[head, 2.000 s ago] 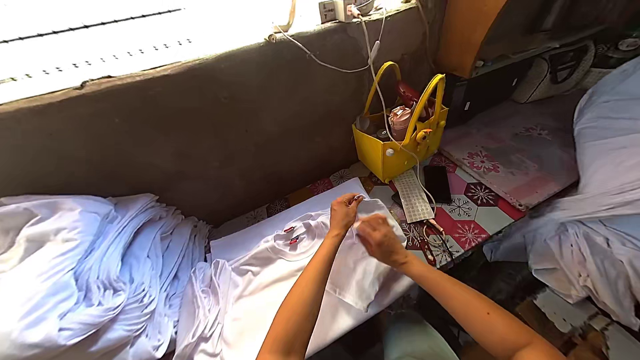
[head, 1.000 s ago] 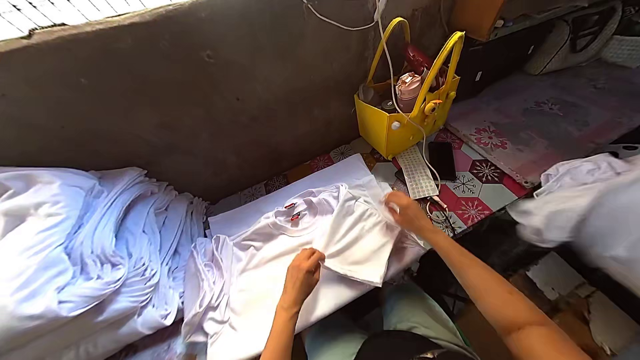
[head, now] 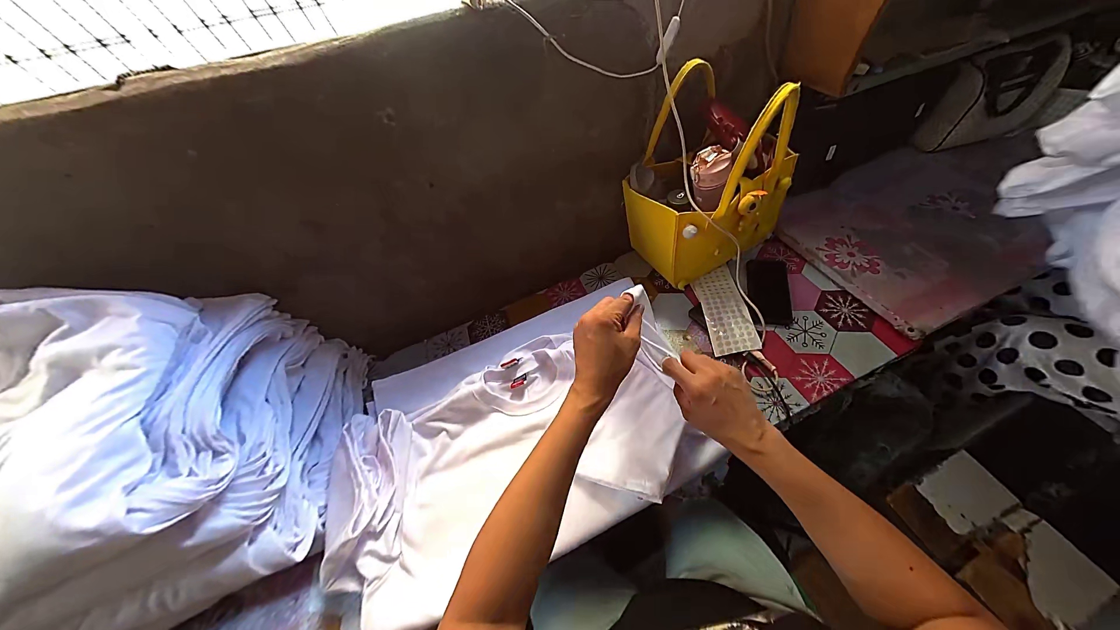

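Observation:
A white T-shirt (head: 455, 464) lies spread in front of me, its round collar with a small red label facing up. Beneath its upper edge shows a flat white board or sheet (head: 420, 376). My left hand (head: 605, 346) pinches white fabric near the shirt's upper right side. Just to the right, my right hand (head: 713, 395) grips the same fabric, which is drawn taut between the two hands. One sleeve (head: 630, 446) rests below them. Left of the shirt stands a thick stack of white garments (head: 201, 437).
A yellow basket (head: 674, 236) with a pink container stands against the wall. Beside it lie a sticker sheet (head: 726, 306), a dark phone (head: 769, 291) and a white cable. White cloth (head: 1076, 184) is at the right, above black-dotted fabric (head: 1024, 350).
My left hand has moved from the shirt's front up to its upper right part. Both hands now hold fabric close together. The white cloth at the right has shifted.

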